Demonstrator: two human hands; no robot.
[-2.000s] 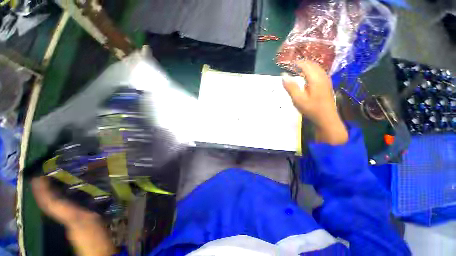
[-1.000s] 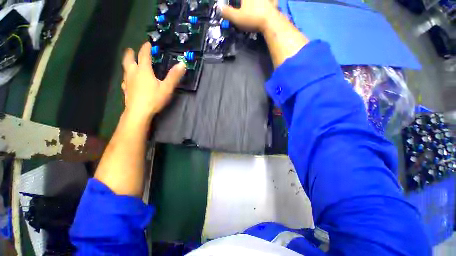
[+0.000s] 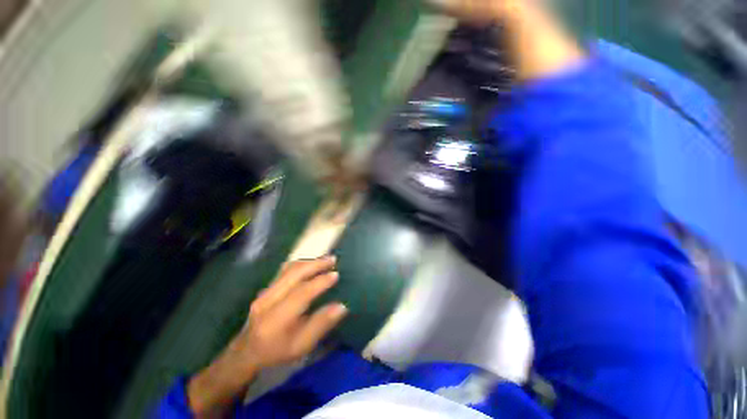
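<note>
The view is strongly blurred. My left hand (image 3: 291, 315) is at the lower centre over the bench edge, palm down, fingers a little apart, with nothing in it. My right hand (image 3: 487, 10) is at the top edge, partly cut off and blurred; whether it holds something cannot be told. Below it lie dark modules (image 3: 446, 151) with bright glints and a blue spot, smeared by motion.
A white sheet (image 3: 467, 315) lies in front of my lap. A pale frame post (image 3: 282, 74) crosses the upper middle. Black housings with yellow strips (image 3: 237, 221) lie at the left. A blue sheet (image 3: 684, 139) is at the right.
The view has swung left. My left hand has left the modules and come back toward my body. My right hand is now farther up, at the top edge.
</note>
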